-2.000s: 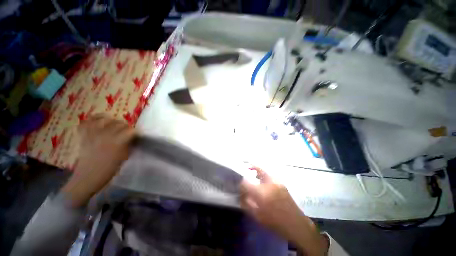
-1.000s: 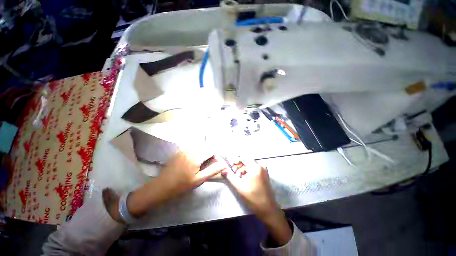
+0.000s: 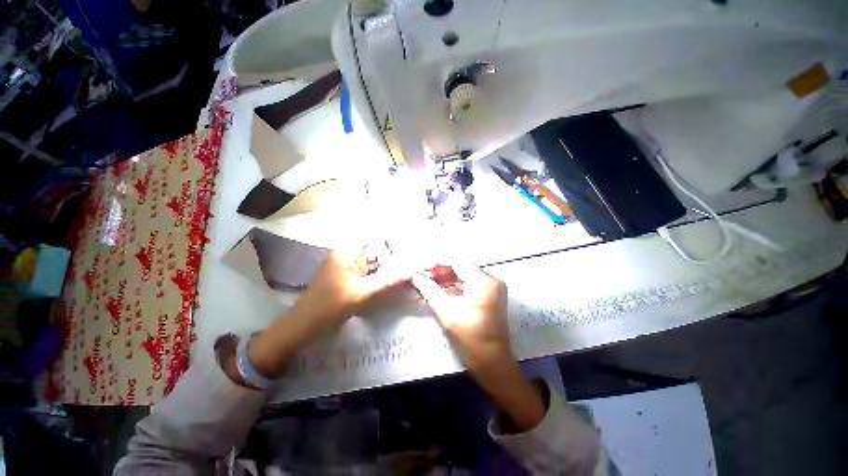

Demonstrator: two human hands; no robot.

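My left hand (image 3: 351, 282) and my right hand (image 3: 468, 304) are close together in front of the needle, over the front of the white table. Their fingertips pinch a piece of fabric that is mostly bleached out by the lamp. A grey-brown fabric strip (image 3: 288, 260) lies at my left hand, its pale end folded to the left; whether it is the pinched piece I cannot tell. Two more strips lie behind it, one with a dark end (image 3: 264, 200), the other dark and pale (image 3: 275, 149). The presser foot and needle (image 3: 450, 191) stand in bright light behind my hands.
The white machine head (image 3: 576, 56) spans the back right. Blue and orange snips (image 3: 539, 197) lie right of the needle, beside a flat black rectangle (image 3: 614, 177) and a white cable (image 3: 693, 258). A brown covering with red print (image 3: 139, 270) lies left.
The strip I held stretched over my lap now lies on the table by my left hand. My hands have come together before the needle, and the view has moved closer to the machine.
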